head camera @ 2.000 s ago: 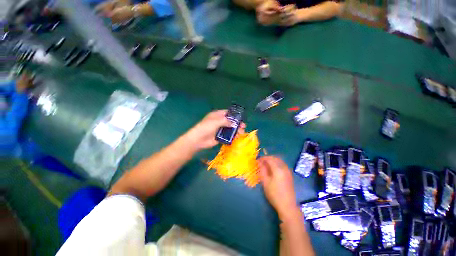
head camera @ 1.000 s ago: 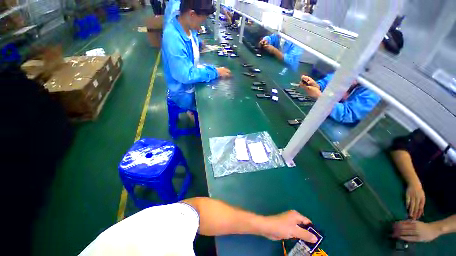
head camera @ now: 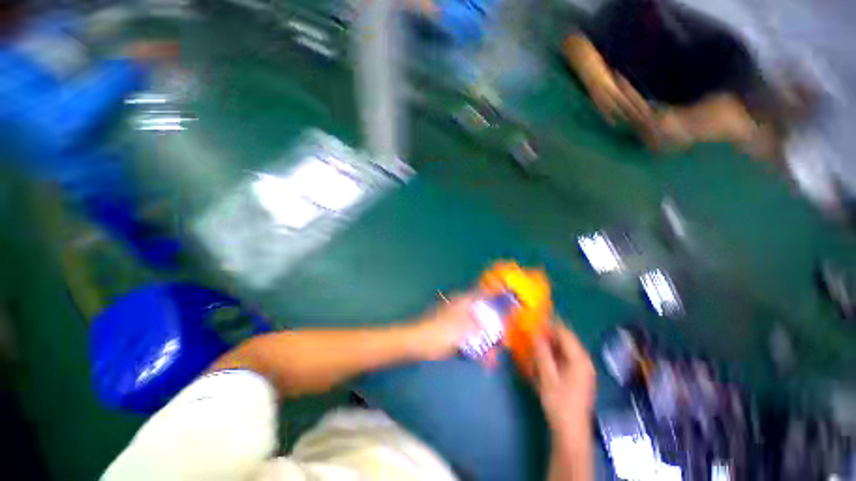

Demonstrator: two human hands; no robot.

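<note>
The view is strongly blurred. My left hand (head camera: pixel 449 329) holds a phone assembly (head camera: pixel 486 325) by its end, just left of the pile of orange strips (head camera: pixel 522 289). The phone's silvery face shows. My right hand (head camera: pixel 559 364) is at the lower right edge of the pile, its fingertips close to the strips. Whether it pinches a strip is too blurred to tell. A crowded cluster of phones (head camera: pixel 690 390) lies to the right of my right hand.
A clear plastic bag (head camera: pixel 249 230) with white rectangles (head camera: pixel 308 191) lies at left, beside a grey bench upright (head camera: pixel 380 89). Line phones (head camera: pixel 599 252) lie beyond the pile. A blue stool (head camera: pixel 141 348) stands at lower left. A person's hands (head camera: pixel 657 122) rest across the bench.
The head view has swung from along the bench back down to the work. My right hand and the pile are in view again; my left hand still holds a phone.
</note>
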